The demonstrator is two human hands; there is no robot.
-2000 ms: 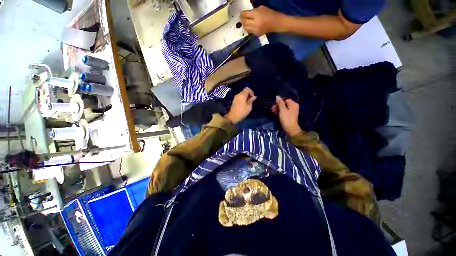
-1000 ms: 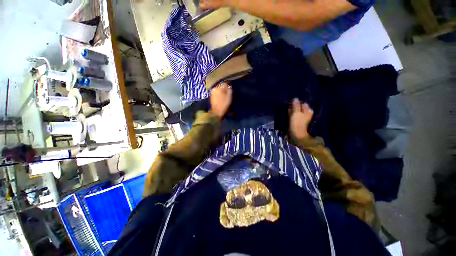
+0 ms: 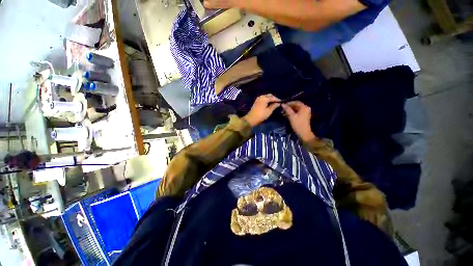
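Dark denim pieces (image 3: 306, 78) lie over the table edge and across my lap, with more dark denim (image 3: 373, 109) heaped at the right. My left hand (image 3: 263, 108) and my right hand (image 3: 298, 115) are close together above the denim, fingertips pinched almost touching. A small dark edge or strand shows between them; it is too small to tell which. A tan patch (image 3: 238, 75) lies on the denim just beyond my left hand.
A striped cloth (image 3: 194, 57) hangs beside the machine table (image 3: 254, 36). Another person's arm (image 3: 306, 13) reaches across at the top. Thread cones (image 3: 101, 74) stand on the left table, and blue crates (image 3: 114, 221) are at lower left.
My hands were apart on the denim one second ago and have come together in the middle. The other person's arm has moved left across the table since two seconds ago.
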